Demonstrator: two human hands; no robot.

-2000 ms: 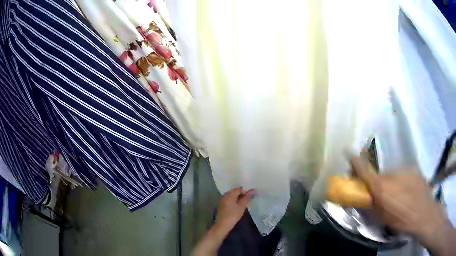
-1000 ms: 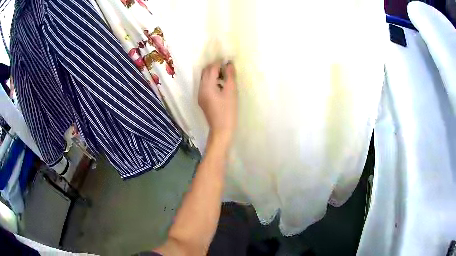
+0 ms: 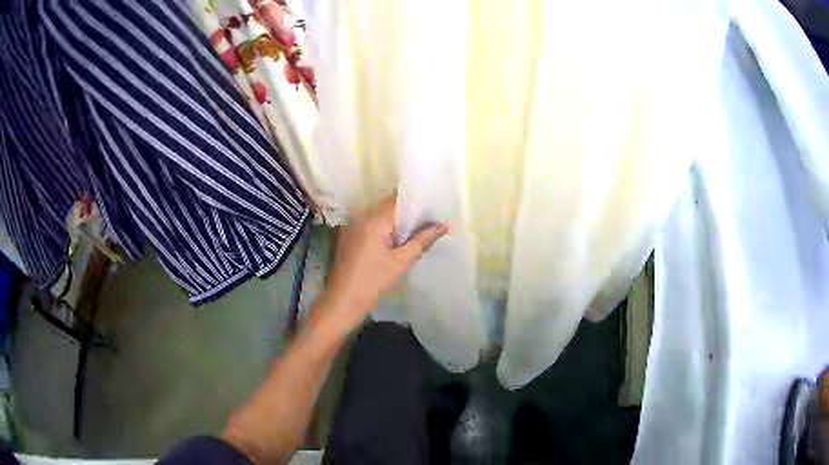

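A sheer white-cream garment (image 3: 564, 154) hangs in front of me, with yellowish cloth showing through in vertical bands and a wavy lower edge. My left hand (image 3: 386, 245) reaches in from the lower left and holds the garment's left part between thumb and fingers, above the hem. Some of its fingers are hidden by the cloth. My right hand is not clearly in view; only a small orange-brown patch shows at the right edge. Below that patch, the dark, shiny rim of the steam iron (image 3: 797, 422) is cut off by the edge.
Navy striped garments (image 3: 182, 136) and a cream floral garment (image 3: 273, 68) hang at left. A bluish-white cloth cover (image 3: 727, 300) drapes at right, below a narrow rounded white board (image 3: 793, 82). My dark-clothed leg (image 3: 377, 400) is below, over the grey-green floor (image 3: 182, 381).
My left hand has moved down from the upper part of the garment and now holds cloth nearer the hem. The garment has gathered into narrower folds. The iron's rim has appeared at lower right.
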